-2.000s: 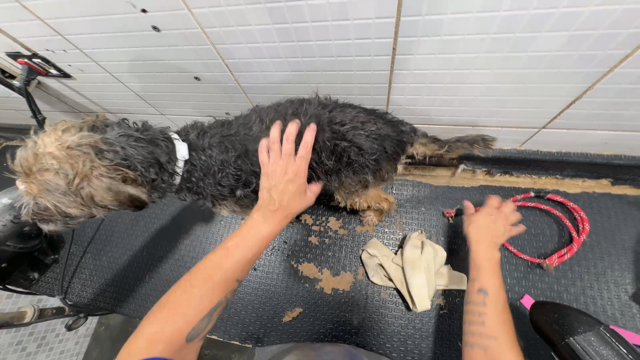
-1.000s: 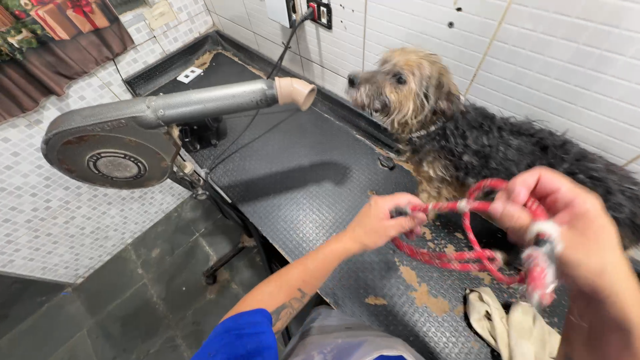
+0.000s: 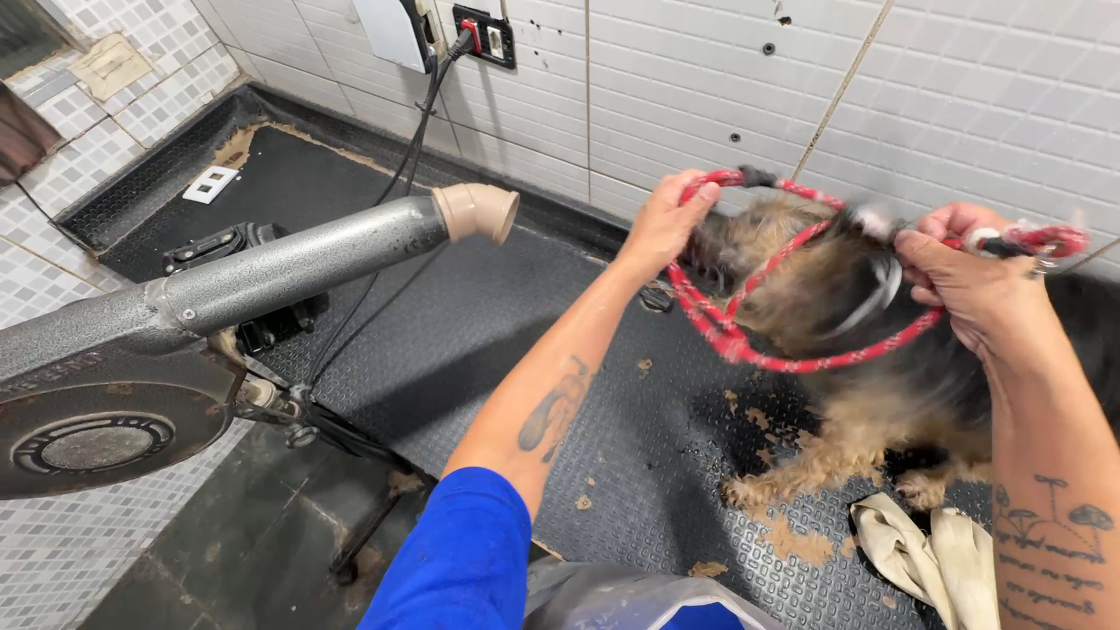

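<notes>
A red rope slip lead (image 3: 805, 360) is held spread in a loop in front of the dog's head, partly blurred. My left hand (image 3: 669, 223) grips the loop's left side, close to the muzzle. My right hand (image 3: 967, 262) grips the lead where its strands meet, beside the neck, with the rest bunched past the fingers. The black and tan shaggy dog (image 3: 849, 429) faces left on the black textured mat and has a light collar (image 3: 875, 302). Whether the loop is around the head or only before it, I cannot tell. A cream cloth (image 3: 927, 560) lies by its front paws.
A grey pet dryer (image 3: 306, 262) with a beige nozzle (image 3: 477, 213) reaches over the table from the left. Black cables (image 3: 420, 140) hang from a wall outlet (image 3: 484, 37). A white socket plate (image 3: 210, 184) lies at the table's far left. The tiled wall runs behind the dog.
Two seconds ago my left hand was on the dog's back and the lead lay on the mat. Both hands have since taken the lead and moved it up to the dog's head. The view has swung left.
</notes>
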